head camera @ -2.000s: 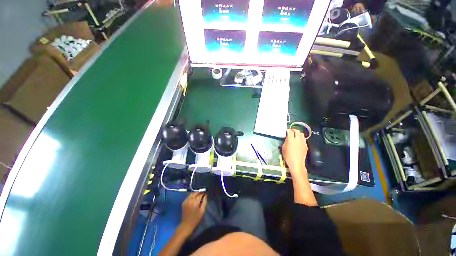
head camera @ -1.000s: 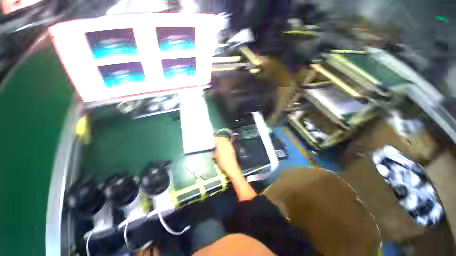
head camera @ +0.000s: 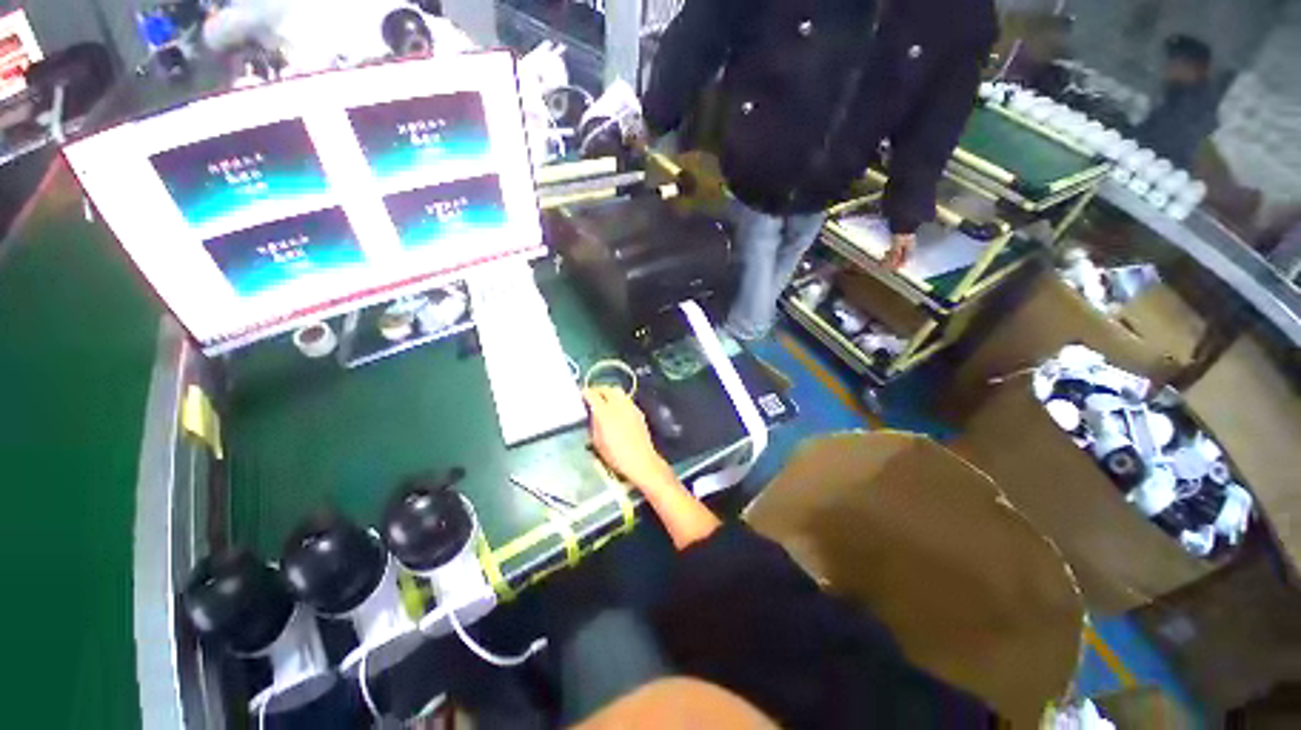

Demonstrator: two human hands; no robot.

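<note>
Three PTZ dome cameras with black ball heads and white bodies stand in a row at the bench's front edge: left (head camera: 240,602), middle (head camera: 334,562) and right (head camera: 430,525). White pigtail cables (head camera: 492,655) hang from them. My right hand (head camera: 619,434) rests on the bench with fingers curled, at the near side of a tape roll (head camera: 611,379) and left of the black mouse (head camera: 661,418). Whether it grips anything is unclear. Only a small, dark bit of what seems my left hand (head camera: 432,710) shows at the bottom edge, behind the cables.
A monitor (head camera: 343,174) with four picture tiles stands behind the white keyboard (head camera: 525,357). A thin pointed tool (head camera: 542,494) lies near the yellow tape. A person in a dark coat (head camera: 820,107) stands beyond the bench, by a rack. Cartons stand at right, one holding many cameras (head camera: 1141,449).
The view has swung right, so bench and monitor sit further left. The standing person and the carton of cameras now show clearly. My right hand stays by the tape roll; my left is mostly out of view.
</note>
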